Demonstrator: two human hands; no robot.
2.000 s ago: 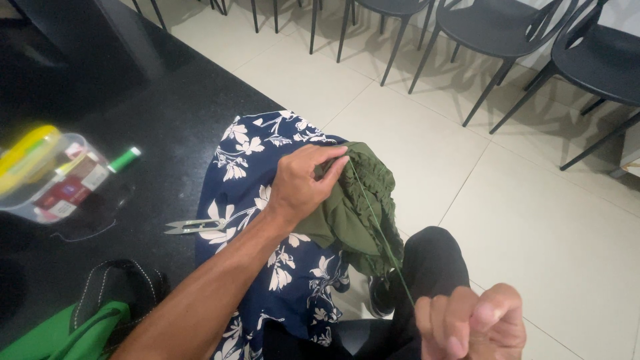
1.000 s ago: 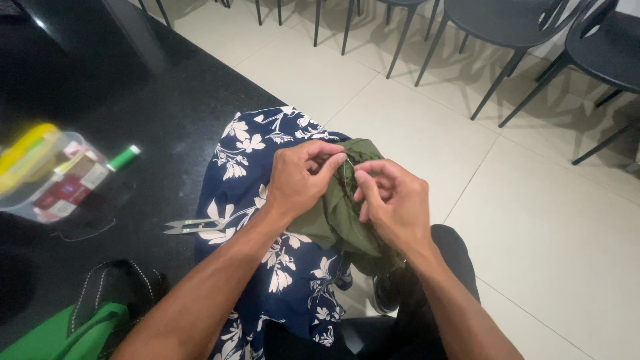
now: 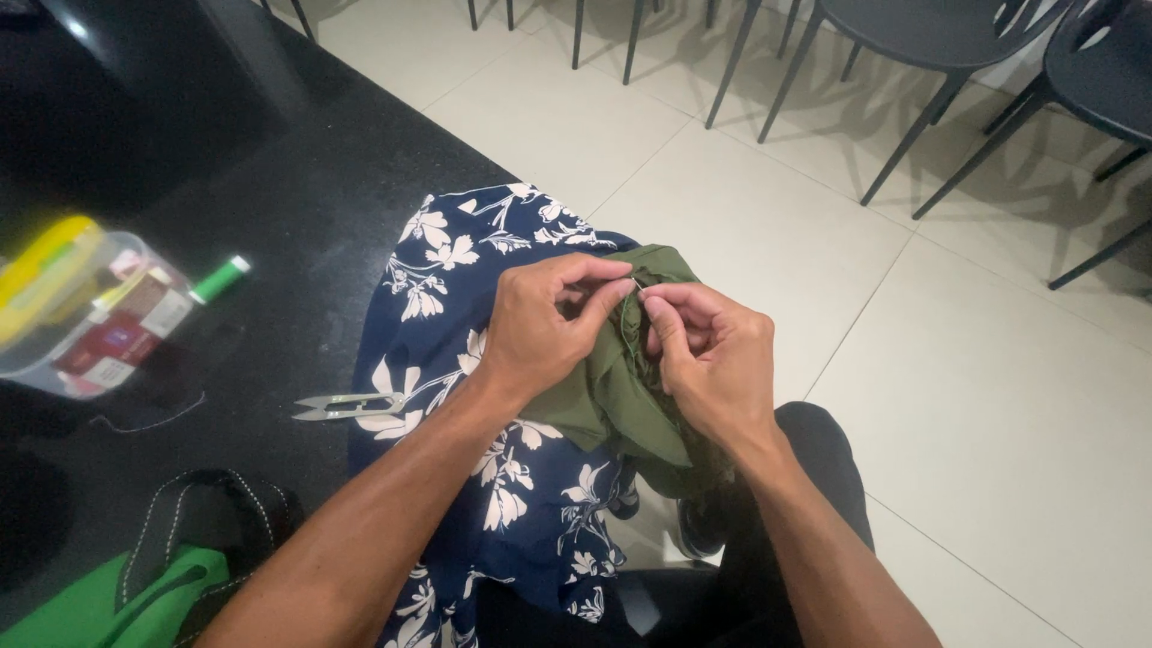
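My left hand (image 3: 558,315) pinches the upper edge of a gathered olive-green cloth (image 3: 630,387) between thumb and forefinger. Close against it on the right, my right hand (image 3: 711,351) pinches a thin sewing needle (image 3: 638,284) whose other end meets the cloth at my left fingertips. A green thread (image 3: 625,328) hangs in a loop along the cloth's folds. Under the green cloth lies a navy fabric with white flowers (image 3: 432,297), draped over the table edge and my lap. Metal thread snips (image 3: 351,407) rest partly on that fabric, left of my left forearm.
On the black table (image 3: 297,225) stand a clear plastic box (image 3: 108,333) with a yellow lid (image 3: 49,279) and a green marker-like item (image 3: 220,279). A loose thread (image 3: 153,425) and a green bag (image 3: 135,594) with black straps lie nearby. Black chairs (image 3: 936,31) stand on the tiled floor.
My right hand, low at the right with the thread pulled taut two seconds ago, has come up to the cloth beside my left hand. The thread now hangs slack.
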